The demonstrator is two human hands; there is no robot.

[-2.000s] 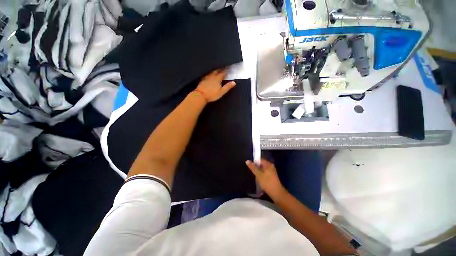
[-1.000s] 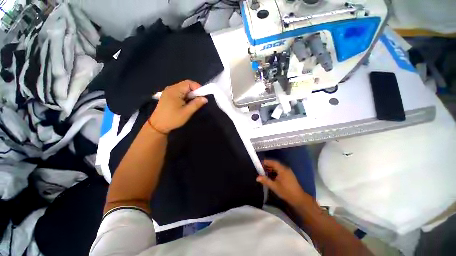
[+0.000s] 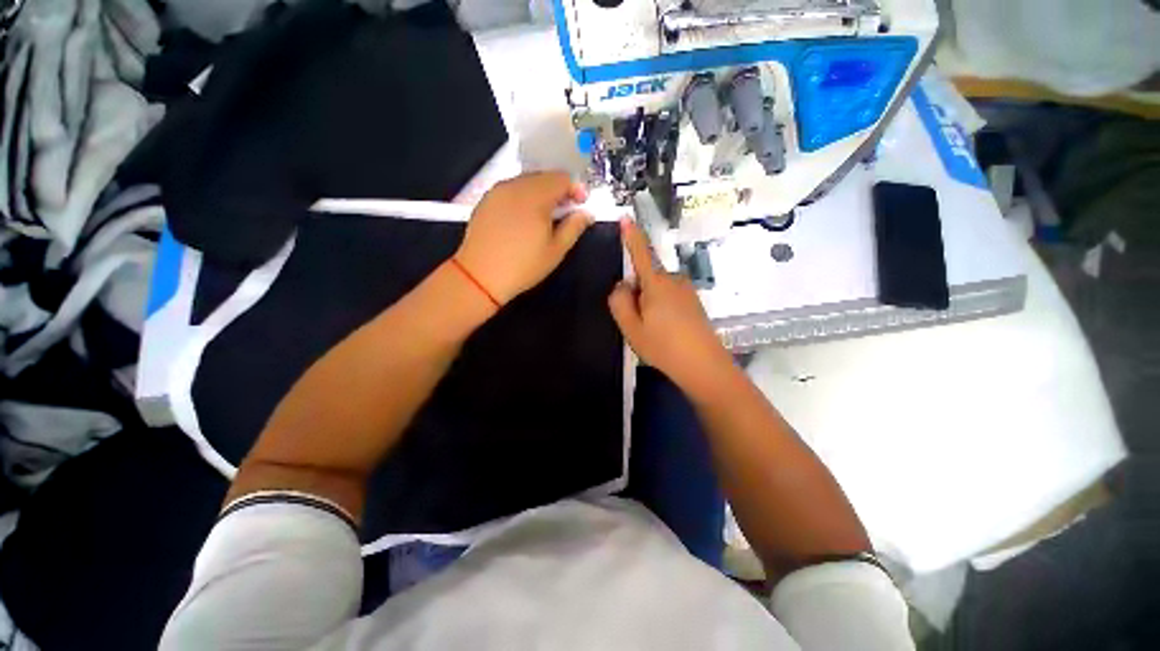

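A black fabric panel (image 3: 509,382) lies over a white backing panel (image 3: 188,369), which shows as a white rim around it. Its top right corner is at the needle area (image 3: 617,178) of the overlock machine (image 3: 751,115). My left hand (image 3: 522,235) holds the top edge near the corner, thumb and finger close together. My right hand (image 3: 664,312) is at the right edge, its index finger extended to the corner below the presser foot. The foot itself is partly hidden.
Other black pieces (image 3: 344,102) lie at the far left of the table. A mobile phone (image 3: 910,244) lies right of the head, behind the table-edge ruler (image 3: 878,314). A stack of white cut panels (image 3: 929,432) is at the right. Patterned cloth (image 3: 64,293) is heaped at the left.
The panel was turned and moved to the machine, its corner now at the needle area. My left hand moved right with it. My right hand moved up from the lower right edge to the corner.
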